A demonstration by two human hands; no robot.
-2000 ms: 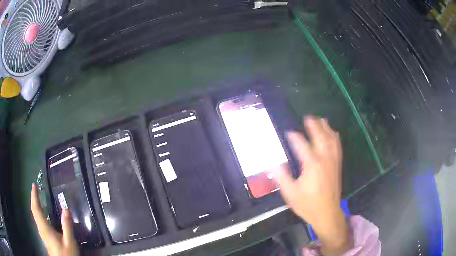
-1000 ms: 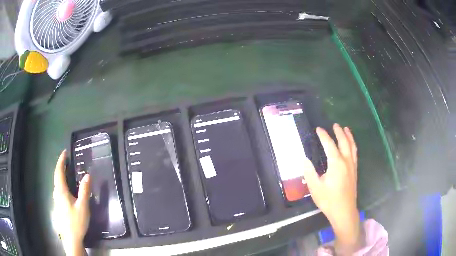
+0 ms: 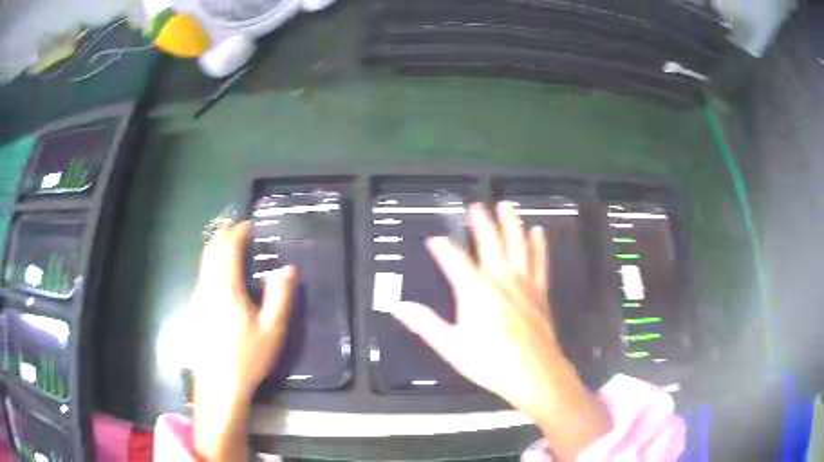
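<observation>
A black four-slot carrier tray lies flat with a dark phone in each pocket. The leftmost phone, the second phone and the third phone show a menu with white lines. The rightmost phone shows white and green lines. My left hand is at the leftmost phone's left edge, thumb over its screen, holding nothing. My right hand is spread over the second and third phones, fingers apart, partly hiding both. Whether its fingertips touch glass I cannot tell.
A neighbouring tray of phones with green lines stands at the left. Stacked trays lie at the far side. A white fan with a yellow ornament, a thin dark stick and a small pale piece are at the back.
The view has shifted left, so the tray appears further right. My right hand has moved from the rightmost phone to the second and third. The rightmost screen changed from white and red to green lines.
</observation>
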